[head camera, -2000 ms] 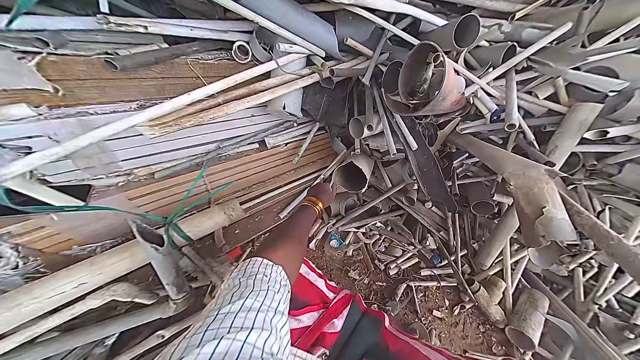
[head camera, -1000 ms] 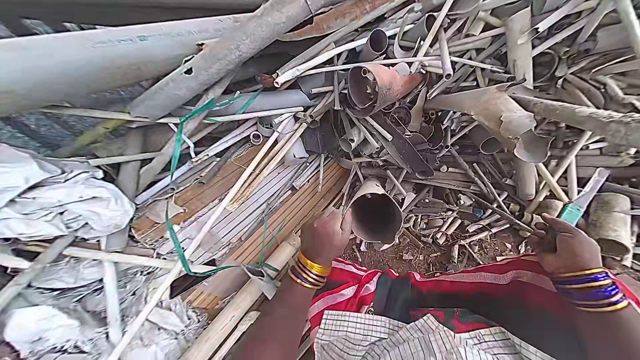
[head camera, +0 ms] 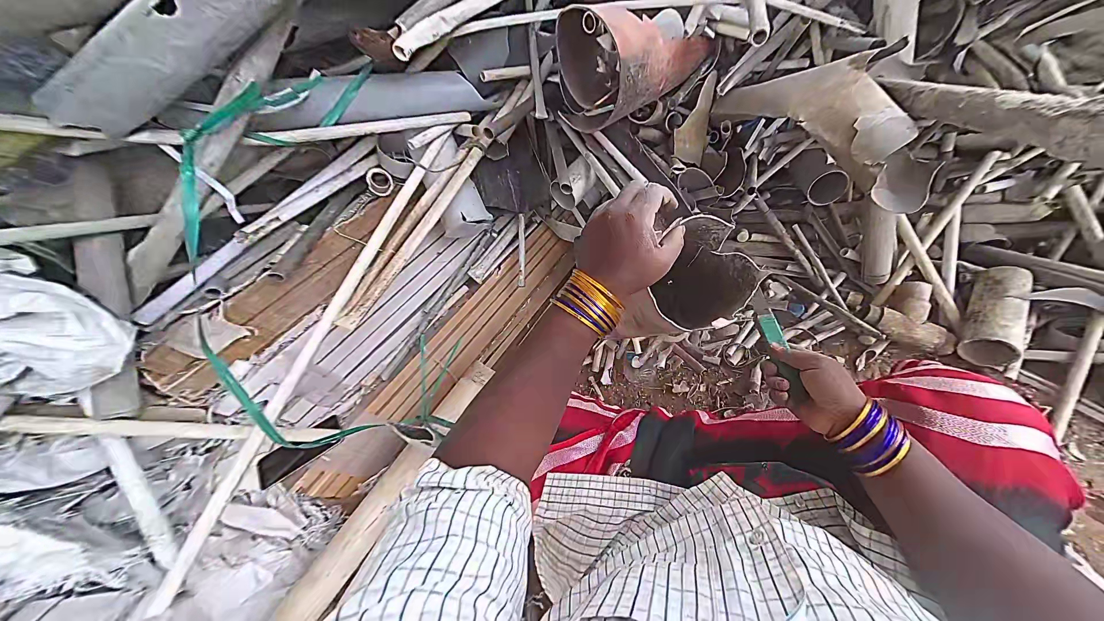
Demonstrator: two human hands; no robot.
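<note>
My left hand, with yellow and purple bangles at its wrist, grips the upper left edge of a wide, broken plastic pipe piece. The jagged opening of this piece faces me, dark inside. In my right hand is a tool with a green handle; its tip lies against or close to the right edge of the pipe piece, and I cannot tell its exact kind. A reddish wide pipe piece rests on the heap beyond my left hand.
Scrap pipes are heaped ahead and to the right. Flat brown plastic strips lie bundled at the left, with green strapping across the scrap. A white sack sits at the far left. Red striped cloth covers my lap.
Two seconds ago only one hand showed, reaching into the heap. A second ago the wide pipe piece was by my left hand; the green-handled tool has since moved left, close to it.
</note>
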